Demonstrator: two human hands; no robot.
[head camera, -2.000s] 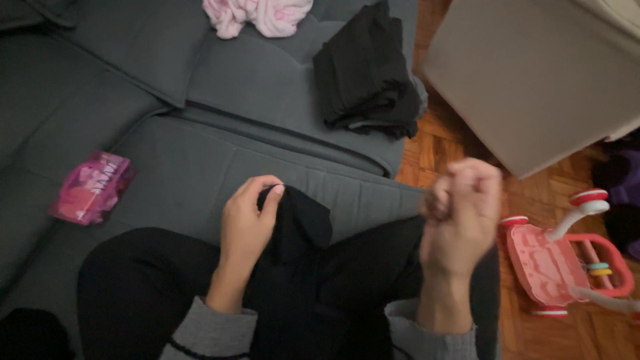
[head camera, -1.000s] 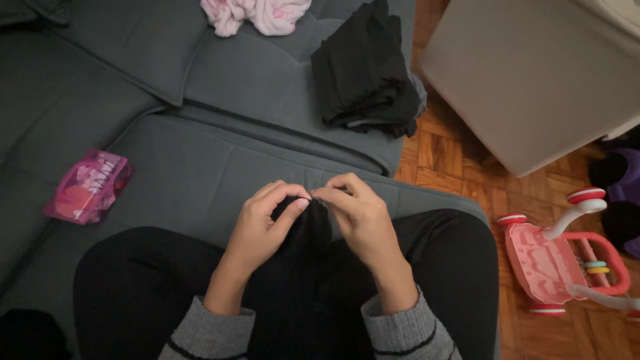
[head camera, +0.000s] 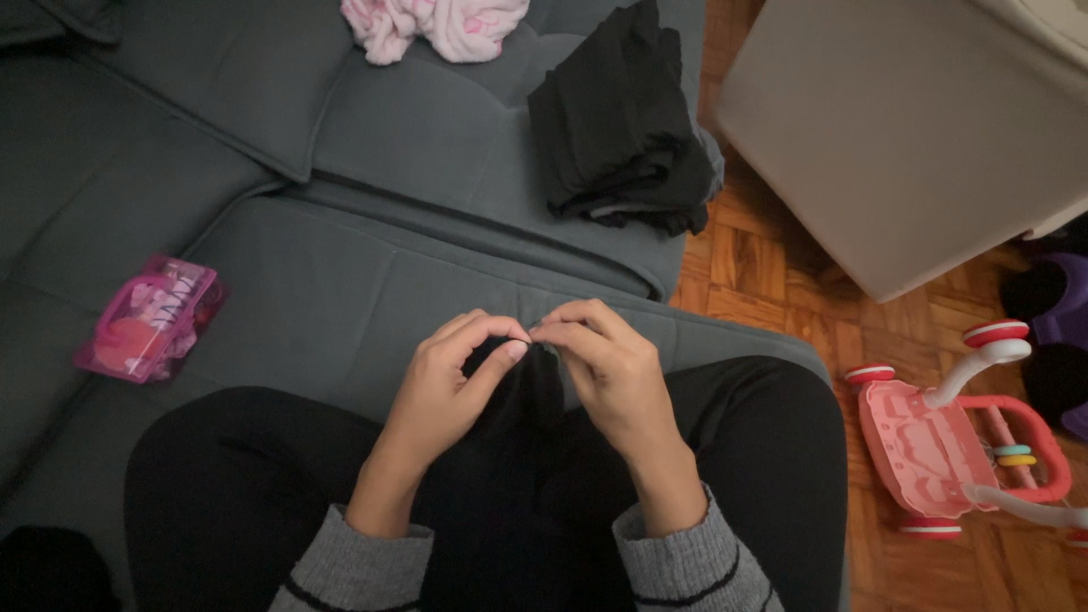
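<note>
A piece of black fabric (head camera: 529, 387) hangs between my hands, above my lap. My left hand (head camera: 455, 382) pinches its upper edge between thumb and forefinger. Close beside it, the fingertips of my right hand (head camera: 608, 365) are pinched together at the same edge, nearly touching the left ones. Something very small and thin shows at the right fingertips, too small to make out. The lower part of the fabric merges with my black trousers, so its outline is hidden there.
On the grey sofa (head camera: 408, 153) lie a pink see-through case (head camera: 153, 319) with a handle, a stack of folded black clothes (head camera: 620, 127) and a pink fleece cloth (head camera: 438, 25). Right, on the parquet floor (head camera: 748, 272), stand a beige box-shaped piece (head camera: 901, 127) and a red-and-pink wheeled toy (head camera: 931, 442).
My right hand, raised off to the right two seconds ago, has come in beside my left hand at the fabric's edge. Over the last second both hands have stayed nearly in place.
</note>
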